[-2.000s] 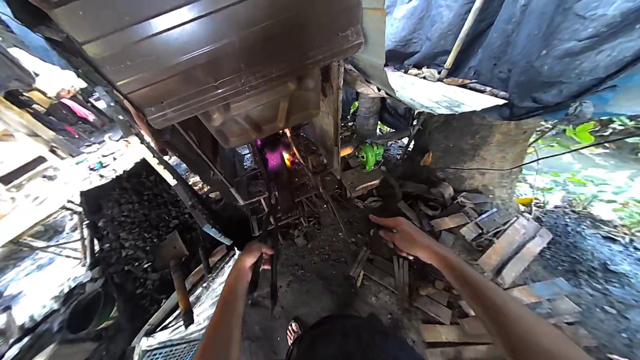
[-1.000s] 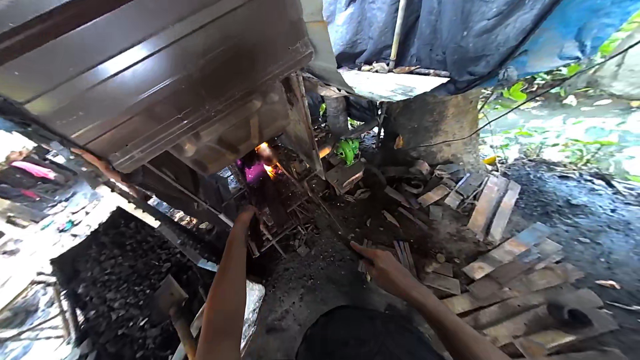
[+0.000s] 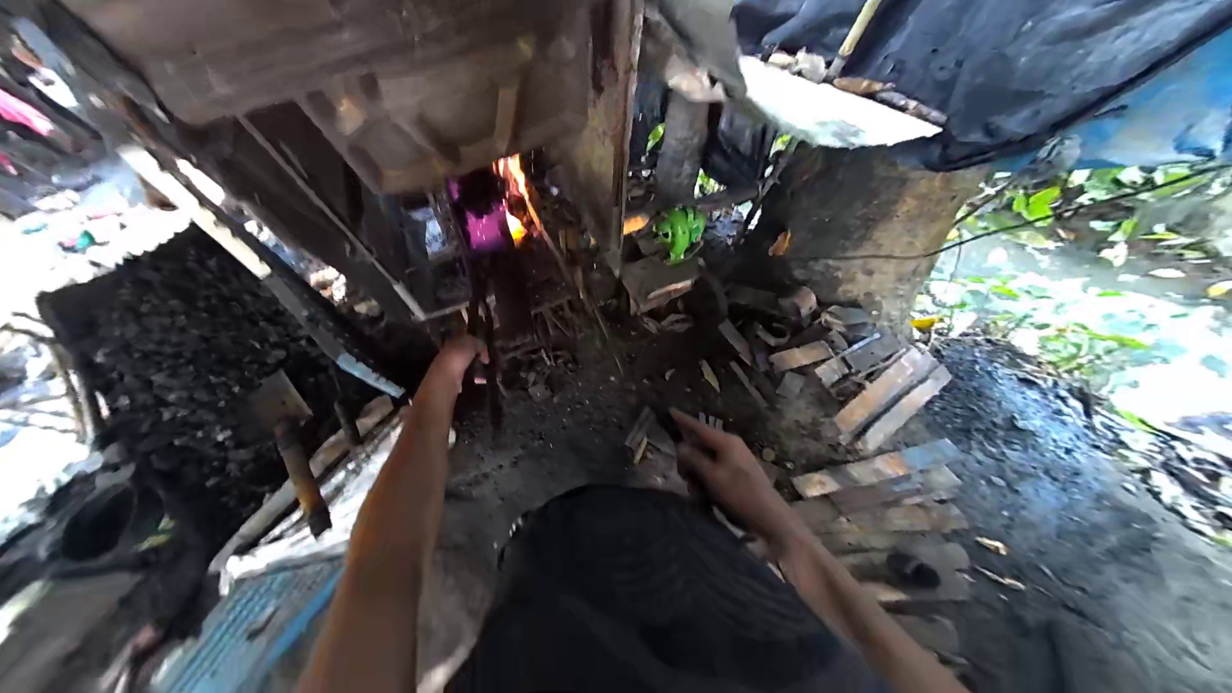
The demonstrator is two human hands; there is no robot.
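Observation:
My left hand (image 3: 464,358) is closed around dark slender rods (image 3: 494,385), probably tongs, at the mouth of a small forge. Just beyond it, orange flames (image 3: 517,197) rise beside a bright purple glow (image 3: 486,229). My right hand (image 3: 720,467) is lower and to the right, over the dirt floor, its fingers curled with the index finger forward. A dark slender object (image 3: 668,422) juts out in front of these fingers; its full shape is hidden and blurred.
A metal panel (image 3: 385,58) overhangs the fire. Charcoal (image 3: 164,337) lies left, near a hammer (image 3: 294,452). Flat bars (image 3: 885,520) and blocks (image 3: 799,356) are piled right. A green blower-like device (image 3: 680,234) stands behind, near a thick trunk (image 3: 847,231).
My left hand has reached forward to the forge mouth with the rods. My right hand has moved back towards my body. The view has shifted closer to the fire.

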